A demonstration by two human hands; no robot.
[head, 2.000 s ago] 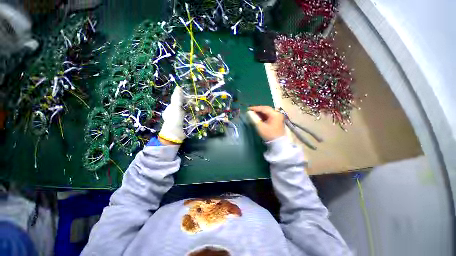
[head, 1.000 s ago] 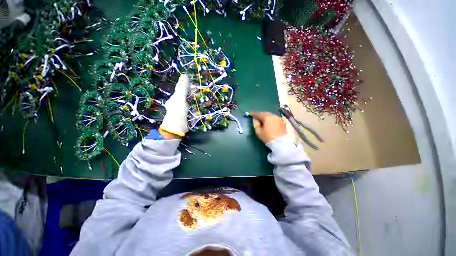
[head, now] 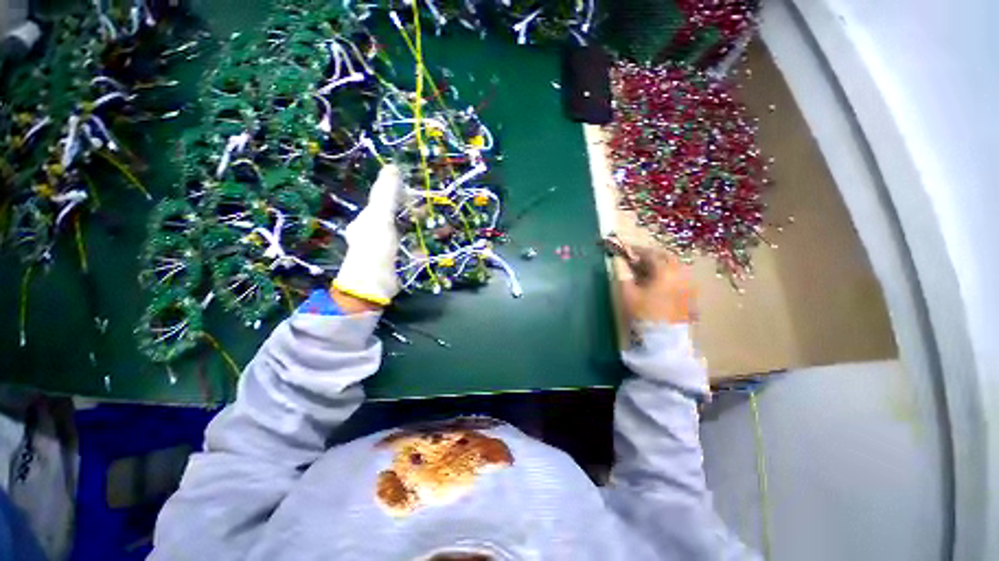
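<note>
My left hand (head: 372, 243), in a white glove with a yellow cuff, rests against the left side of a cluster of ring units (head: 444, 225) with white leads and yellow wires. Its fingertips are partly lost among the leads, so its grip is unclear. My right hand (head: 655, 287) is blurred and lies over the pliers (head: 616, 245) on the board's left edge. The dark jaws show past its fingers; the handles are hidden, so a grip on them cannot be told. Tiny red and pale bits (head: 563, 252) lie on the mat between the hands.
Overlapping green ring units (head: 236, 208) cover the mat at left, with another group (head: 66, 142) farther left. A red parts pile (head: 690, 159) lies on the tan board (head: 827, 296). A flat black phone-like rectangle (head: 587, 86) lies beside the pile. A white panel curves along the right.
My right hand has moved right, from the mat beside the cluster to the pliers. Small bits now show on the mat where its fingertips were. My left hand stays beside the cluster; the view has shifted slightly.
</note>
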